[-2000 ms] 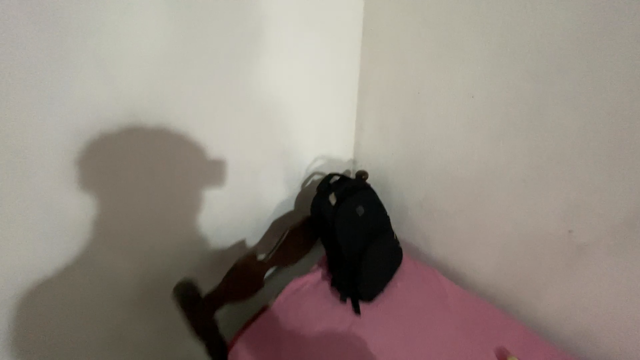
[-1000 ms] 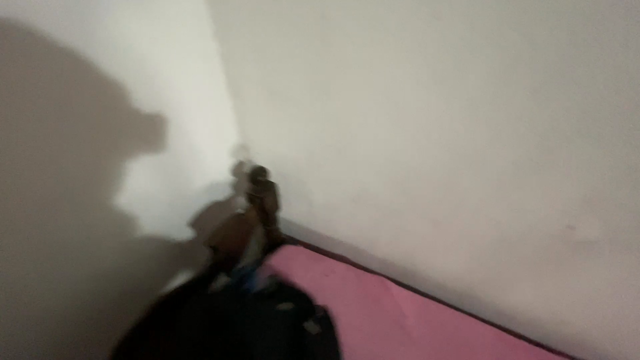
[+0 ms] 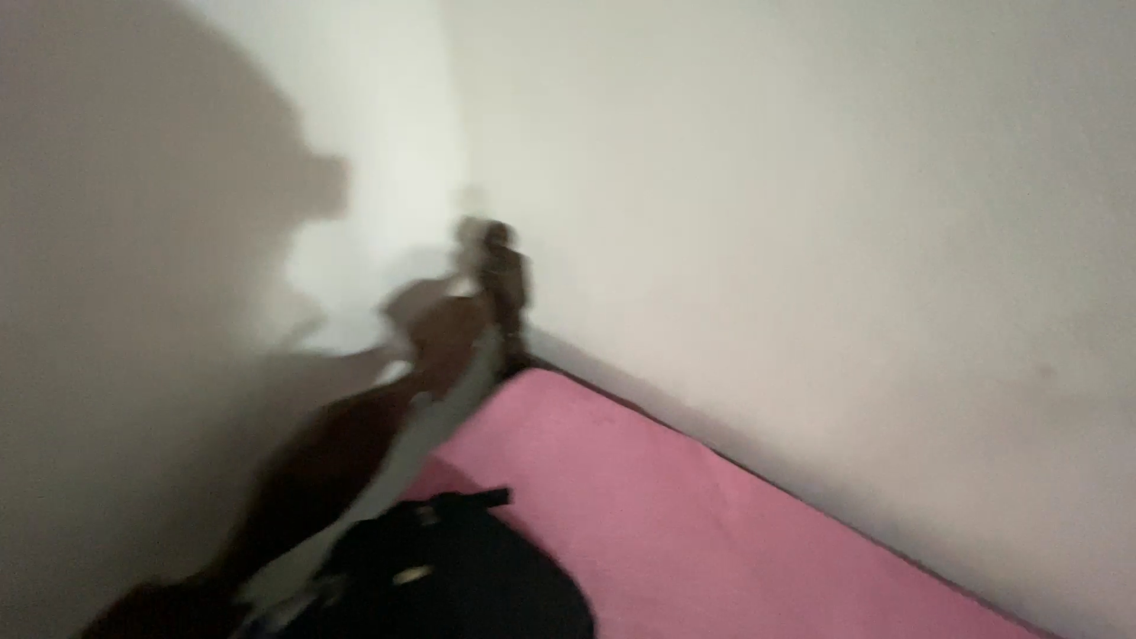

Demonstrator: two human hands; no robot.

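Note:
Neither of my hands shows in the head view. A black backpack (image 3: 461,577) is at the bottom edge, cut off by the frame and blurred, over the near part of a bed covered with a pink sheet (image 3: 657,506). Whether a hand holds the backpack cannot be seen. Behind it runs the dark wooden headboard (image 3: 355,444), ending in a turned post (image 3: 504,284) at the corner.
Two pale walls meet behind the post; the right wall (image 3: 799,222) runs along the bed's dark edge. A large shadow of a head and shoulders falls on the left wall (image 3: 390,106).
The backpack, earlier upright against the headboard in the corner, is now low at the frame's bottom edge, away from the post. The view has moved closer to the corner.

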